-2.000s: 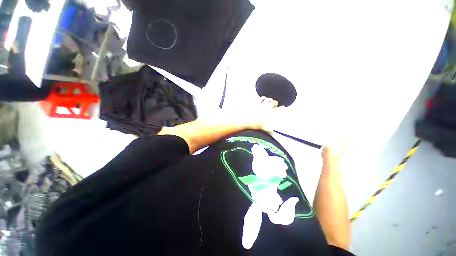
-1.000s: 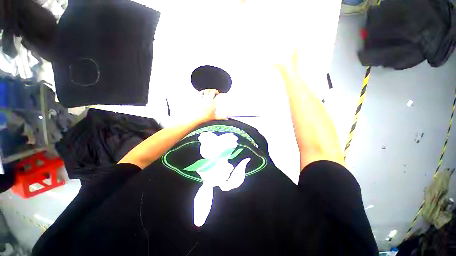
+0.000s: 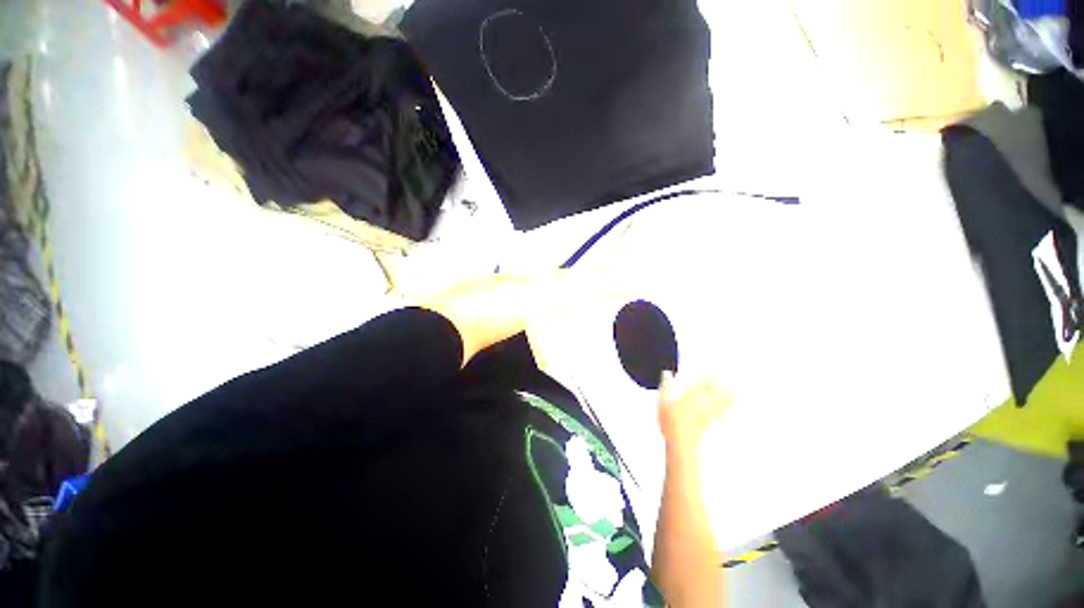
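Observation:
A white template [image 3: 820, 321] lies on the white table in front of me. Black cloth [image 3: 646, 344] shows through its oval hole, and a thin dark curved strip shows at its far left edge. My right hand [image 3: 692, 404] is at the hole's near edge with bunched fingers; whether they hold anything is too washed out to tell. My left hand [image 3: 549, 295] rests near the template's left edge, left of the hole; its fingers blend into the white. A flat black panel [image 3: 618, 107] with a thin pale oval outline lies beyond the template.
A crumpled black bundle [image 3: 333, 119] lies at the left on brown card. Tan sheets [image 3: 903, 59] are at the far side. A long black piece with white print [image 3: 1004, 261] lies at the right table end, by yellow material [image 3: 1046, 422]. A dark grey bundle [image 3: 886, 552] is beyond the table edge.
The view has turned towards the right. My left hand has left the hole for the template's left side. My right hand has come from the template's right side to the hole.

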